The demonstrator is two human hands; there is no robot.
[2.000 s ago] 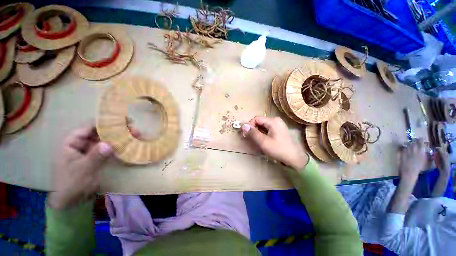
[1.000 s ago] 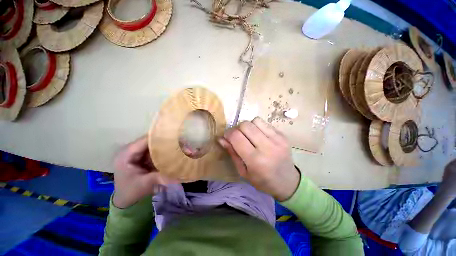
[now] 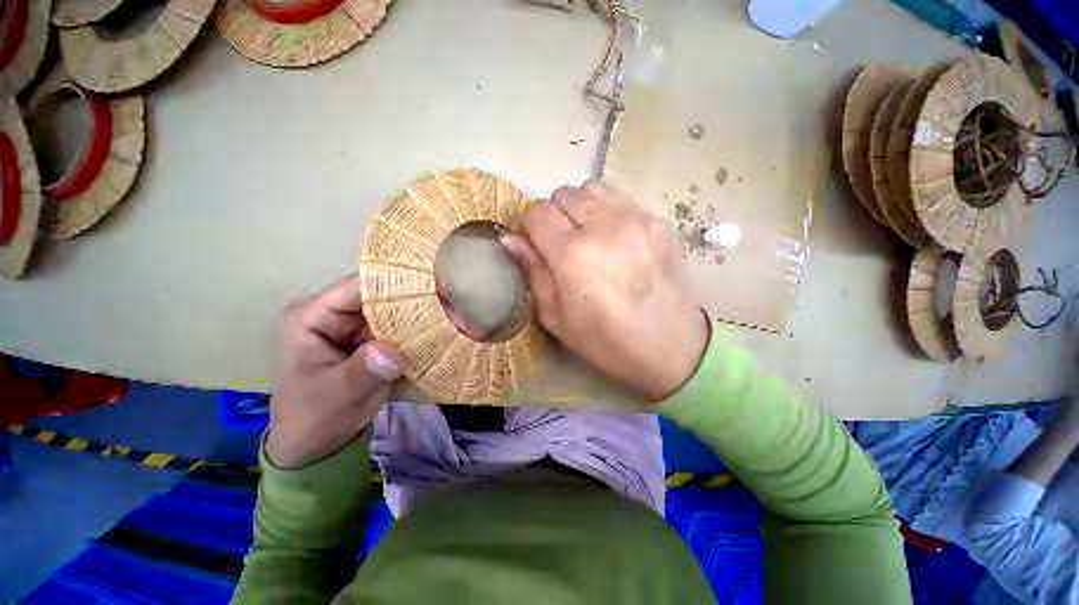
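Observation:
A tan woven ring (image 3: 402, 266) is held up in front of me, its face with radial ribs towards me. My left hand (image 3: 325, 372) grips its lower left edge, thumb on the face. My right hand (image 3: 615, 284) is closed on the ring's right side, with the thumb at the edge of the central hole. Whether its fingers also hold something small is hidden. The glue board (image 3: 757, 130) lies to the right of the ring, with brown glue spots (image 3: 690, 213) and a small white glue tip (image 3: 719, 235) on it.
Red-trimmed rings (image 3: 89, 177) lie at the upper left. Corded rings (image 3: 935, 154) are stacked at the right. Loose cord (image 3: 613, 53) reaches the board's left edge. The white glue bottle (image 3: 790, 12) is cut off at the top. Another person's sleeve (image 3: 1023, 508) shows at lower right.
My right hand has left the glue board and come to the ring's right side. The ring has moved in front of me. The view has shifted, so the bottle is now mostly out of the picture.

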